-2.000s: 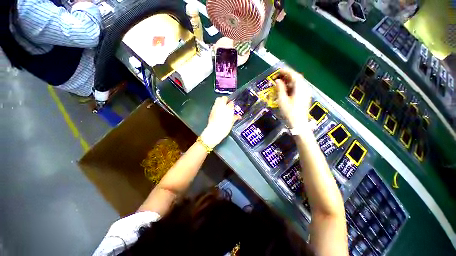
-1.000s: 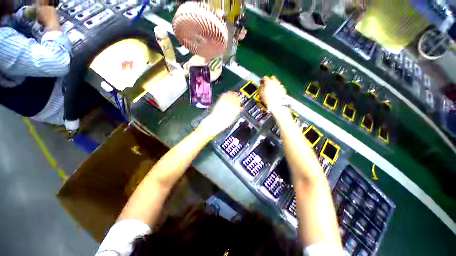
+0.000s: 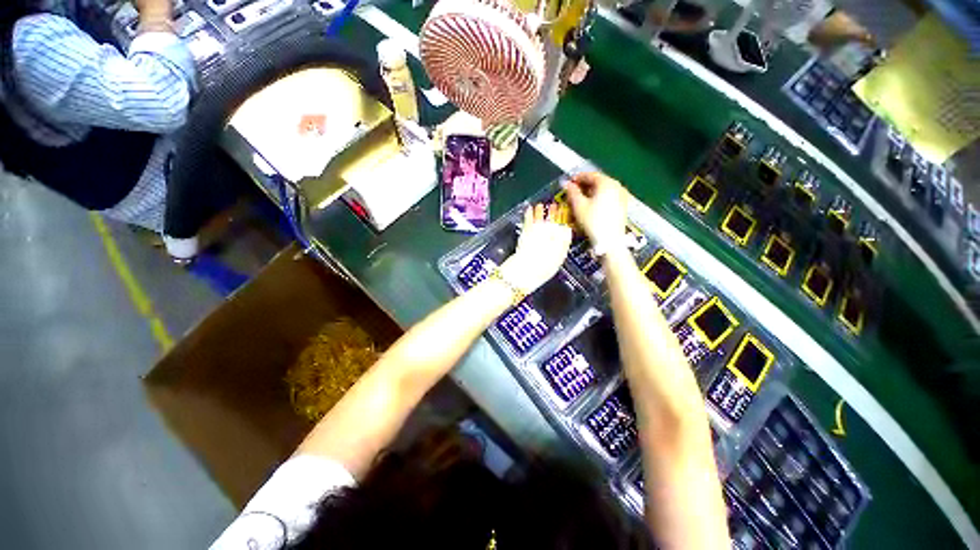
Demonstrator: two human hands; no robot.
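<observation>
My left hand (image 3: 541, 252) lies over the far end of the clear phone tray (image 3: 505, 358), palm down; its grip is hidden. My right hand (image 3: 602, 215) is just right of it, fingertips pinched at a yellow frame (image 3: 561, 204) that is mostly hidden between both hands. Keypad phones lie front up in two rows. In the right row, several have yellow frames (image 3: 714, 322) around their dark screens. In the left row, phones (image 3: 570, 373) show dark screens and pale keys without yellow frames.
A lens tray (image 3: 801, 473) adjoins the phone tray. A lit smartphone (image 3: 465, 183), fan (image 3: 481, 59), bottle (image 3: 397, 81) and small carton (image 3: 398, 188) stand beyond. A carton (image 3: 215, 397) below holds yellow scraps. Framed phones (image 3: 777, 254) lie across the rail. Another person (image 3: 102, 86) is at left.
My left hand has moved from the tray's left edge over its far end, beside my right hand. The yellow bunch seen earlier at my right fingers is now mostly hidden. The camera view has shifted.
</observation>
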